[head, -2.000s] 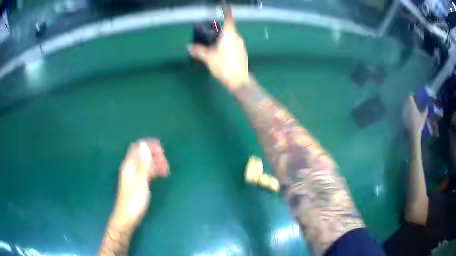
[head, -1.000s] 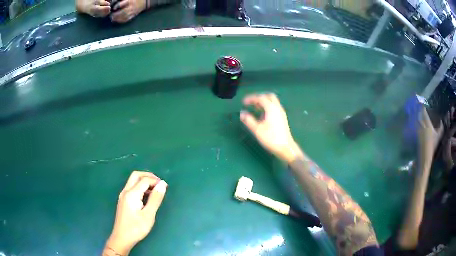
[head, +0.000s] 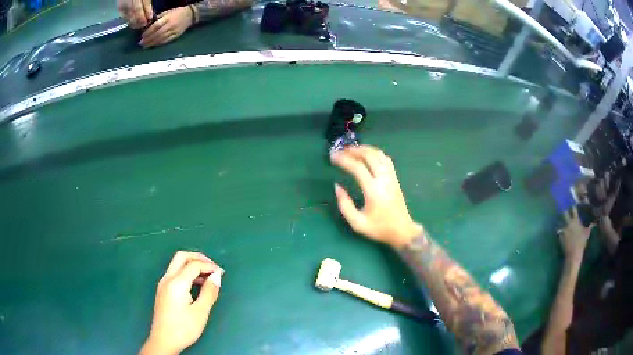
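A black housing (head: 343,114) stands on the green surface, upper middle, with thin red wires and a small pale piece at its top. A shiny wired round module (head: 343,143) is at its near side. My right hand (head: 375,197) is just below, palm down, thumb apart, with the fingertips at the module; nothing shows gripped, and contact is hard to tell. My left hand (head: 184,298) is low at left, with thumb and forefinger curled together and nothing visible in it. The mallet (head: 361,291) lies between my hands, towards the right, its head to the left.
A black cylinder (head: 488,182) lies on its side at right. A neighbouring worker's hand (head: 575,232) is near a blue block (head: 566,173) at the far right. Beyond the pale rail (head: 208,61) are another person's hands (head: 163,24) and dark units (head: 295,17).
A black unit stood upright with a shiny red-glinting top; now wires and a module show at a housing slightly further right. My right hand's fingertips have come to the module.
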